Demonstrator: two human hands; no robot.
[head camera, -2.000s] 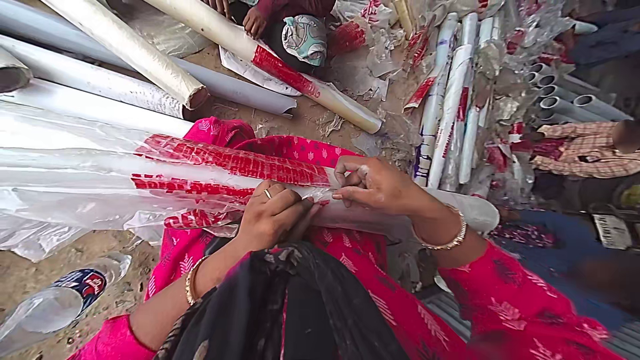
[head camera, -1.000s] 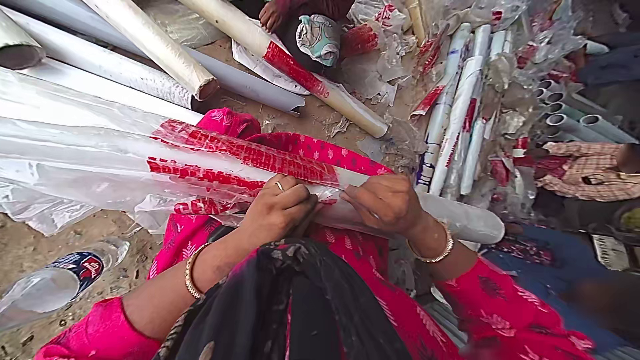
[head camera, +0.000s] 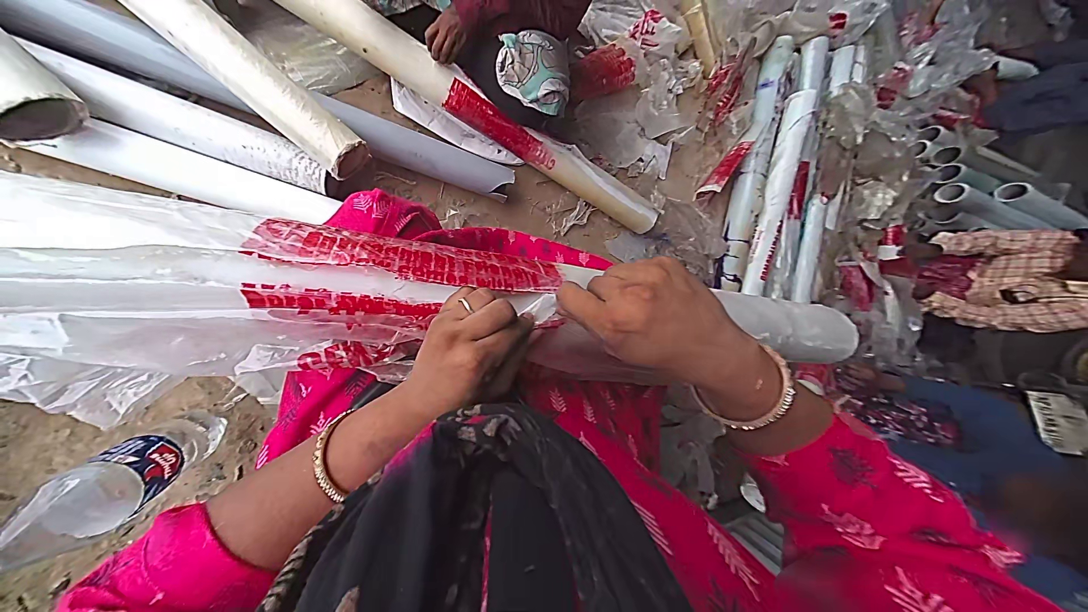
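Observation:
A long white tube (head camera: 790, 325) lies across my lap, its left and middle parts inside clear plastic film (head camera: 110, 280) with red printed bands (head camera: 408, 259). My left hand (head camera: 472, 348), with a ring on one finger, pinches the film near the middle of the tube. Just to its right, my right hand (head camera: 654, 319) has its fingers closed on the film's edge, and a small whitish fold of film shows between the two hands. The fingertips of both hands are partly hidden. The tube's rounded right end sticks out past my right wrist.
Several white tubes (head camera: 170, 115) lie at the upper left. Another person's hand (head camera: 446, 36) rests on a red-banded tube (head camera: 595, 183) ahead. Wrapped tubes (head camera: 778, 195) and crumpled film stand at the right, near a person in a checked garment (head camera: 1011, 276). A plastic bottle (head camera: 93, 493) lies at the lower left.
My two hands stay close together at the film's edge. The fingers of my right hand have folded over, with the back of the hand now turned up.

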